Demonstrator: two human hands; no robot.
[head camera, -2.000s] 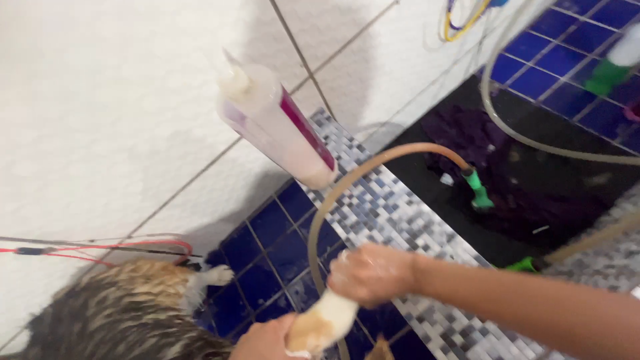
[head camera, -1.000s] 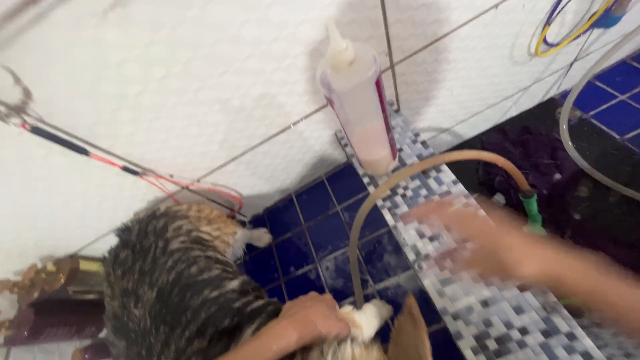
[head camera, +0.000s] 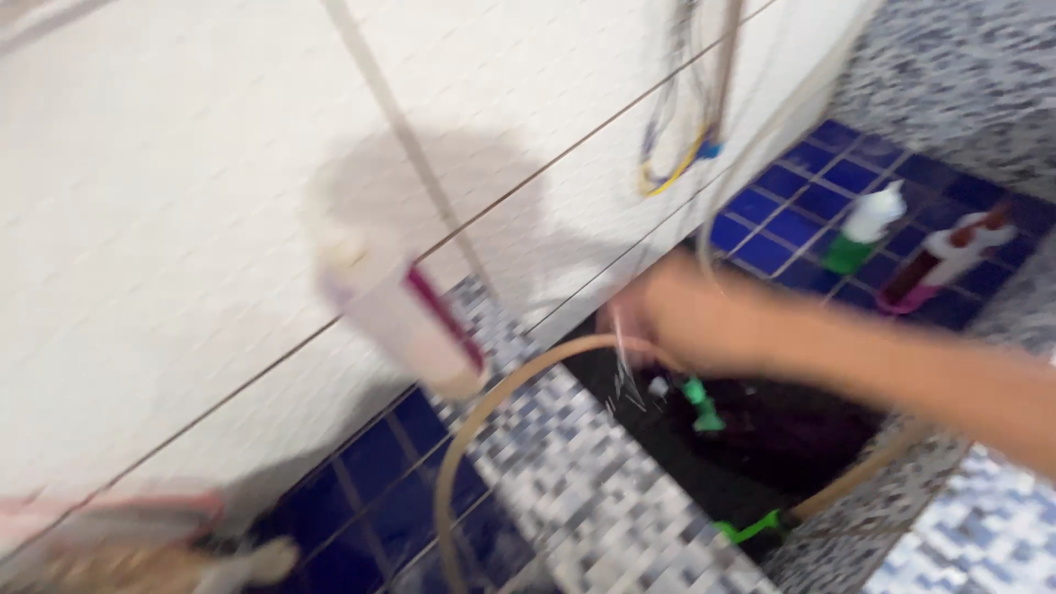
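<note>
My right hand (head camera: 652, 318), blurred, is over the dark basin beyond the mosaic ledge, just above the tan hose (head camera: 495, 396). Thin streaks like water show below its fingers; whether it grips anything is unclear. The hose arches over the ledge, and its green nozzle (head camera: 701, 406) lies in the basin. A translucent bottle (head camera: 404, 322) with a magenta stripe stands on the ledge by the wall. Part of a wet dog (head camera: 124, 569), one paw included, shows at the lower left. My left hand is out of frame.
The mosaic-tiled ledge (head camera: 610, 487) divides the blue-tiled floor (head camera: 355, 495) from the dark basin (head camera: 660, 437). A green-and-white bottle (head camera: 862, 227) and a dark red bottle (head camera: 932, 264) stand on blue tiles at the right. A bright green fitting (head camera: 751, 528) sits at another hose's end. Cords hang on the wall.
My right hand has moved from the dog's paw across the ledge to over the basin. My left hand, on the dog a second ago, has left the view. The view has swung to the right.
</note>
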